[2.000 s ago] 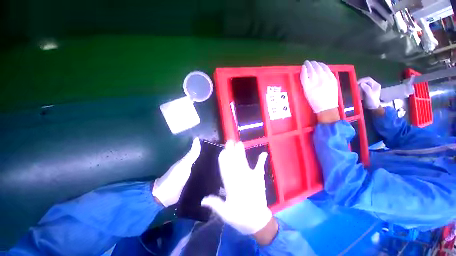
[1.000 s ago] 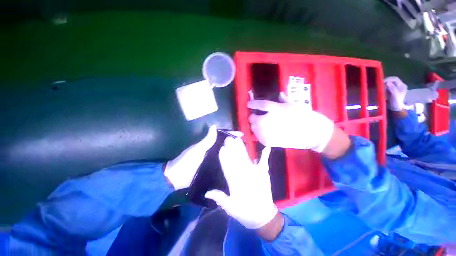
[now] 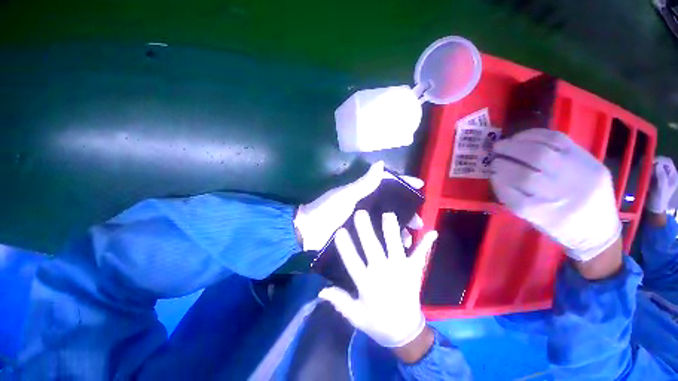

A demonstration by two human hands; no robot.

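A dark smartphone (image 3: 343, 257) is tilted in front of me, left of the red compartment tray (image 3: 487, 312). My left hand (image 3: 342, 208), in a white glove, holds it along its left and upper edge, with fingertips showing at its far side. My right hand (image 3: 383, 286), in a white glove, is spread over the phone's dark face, fingers apart; light contact cannot be told. Part of the phone is hidden under it. Another person's gloved hand (image 3: 557, 190) is over the tray beside a dark phone (image 3: 531, 104) in an upper pocket.
White label sheets (image 3: 472, 149) lie in the upper left pocket. A white dispenser bottle (image 3: 379, 119) with a round translucent lid (image 3: 448, 70) stands by the tray's upper left corner. Another dark phone (image 3: 455, 257) lies in the lower left pocket. A further gloved hand (image 3: 662, 184) is at the right.
The view has shifted. The label sheets are now in the upper left pocket, and a phone is in the pocket beside it. My right fingers have spread. The other person's hand has moved right across the tray.
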